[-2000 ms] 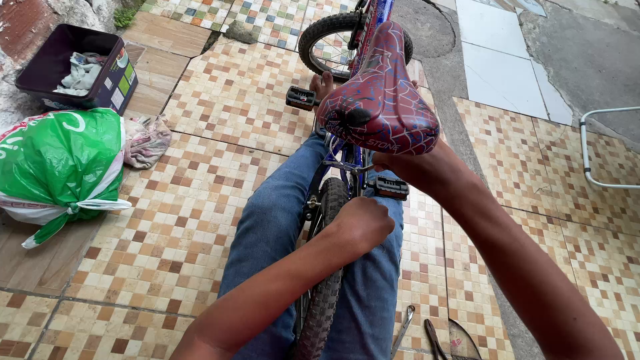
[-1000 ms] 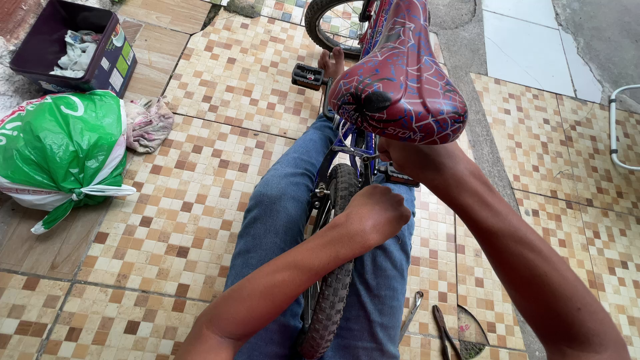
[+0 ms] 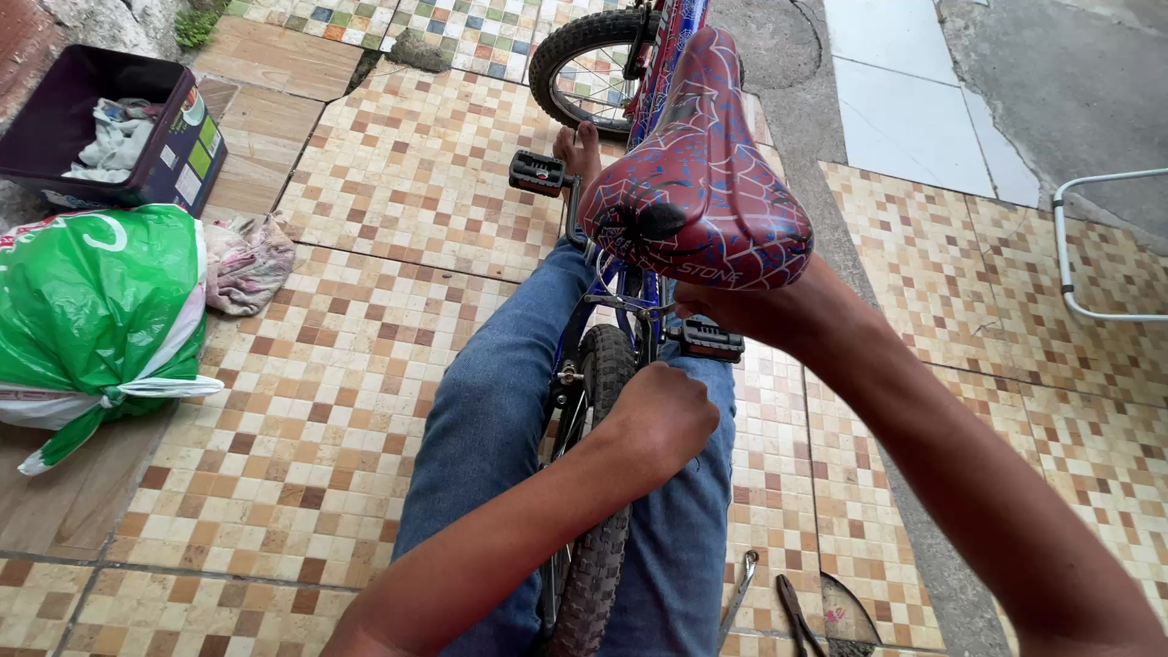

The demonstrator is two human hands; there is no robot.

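A small bicycle stands between my jeans-clad legs, its red saddle (image 3: 698, 182) with a web pattern above my knees. My left hand (image 3: 666, 415) lies across the rear tire (image 3: 593, 584), closed in a fist at the wheel's right side; what its fingers hold is hidden. Partly under the saddle, my right hand (image 3: 739, 310) is at the frame near the brake arms (image 3: 630, 301), its fingertips mostly out of sight. A black pedal (image 3: 707, 339) is just below my right hand. The other pedal (image 3: 538, 173) sticks out at the left, near a bare foot (image 3: 579, 151).
At the left are a dark plastic bin (image 3: 109, 128) with crumpled cloth or paper, a tied green plastic bag (image 3: 109, 301) and a stained rag (image 3: 246, 265). A wrench (image 3: 739, 598) and pliers (image 3: 794, 611) lie on tiles at lower right. A white metal tube frame (image 3: 1063, 246) stands at the right edge.
Both hands remain at about the same places on the bicycle. The view has shifted slightly.
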